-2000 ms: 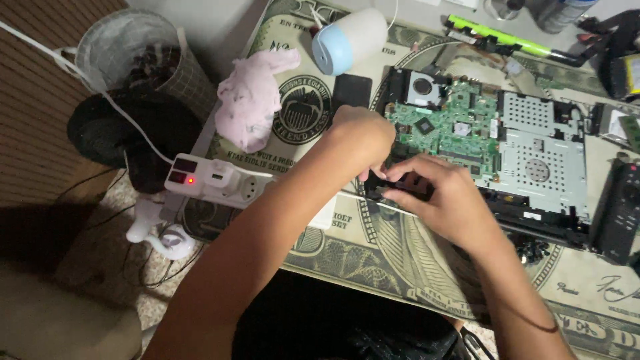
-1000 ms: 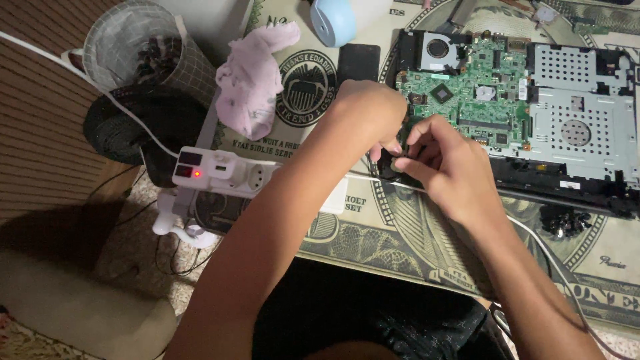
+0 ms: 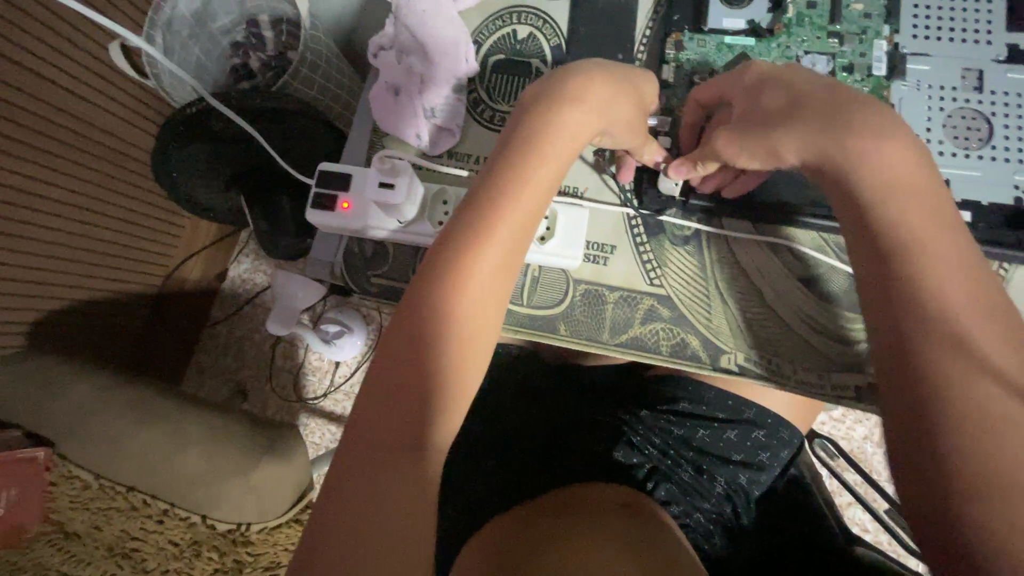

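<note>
An opened laptop base (image 3: 944, 128) with a green circuit board (image 3: 832, 40), a fan (image 3: 740, 12) and a perforated metal plate lies at the upper right. At its left edge my left hand (image 3: 608, 108) and my right hand (image 3: 760, 128) meet, fingertips pinched close together at a small pale part (image 3: 670, 184). Thin dark wires (image 3: 620, 180) run beside the left fingertips. The fingers partly hide the part, so which hand grips it is unclear. A white cable (image 3: 744, 234) passes just below both hands.
A white power strip (image 3: 496, 228) with a lit red light and a plugged-in adapter (image 3: 396, 188) lies left of the laptop. A pink cloth (image 3: 424, 76) and a dark flat object (image 3: 602, 28) are on the banknote-print mat. A mesh bin (image 3: 232, 48) stands beyond the table's left edge.
The view has shifted down and closer. Both hands stay together at the laptop's left edge, and a small pale part now shows beneath the fingertips.
</note>
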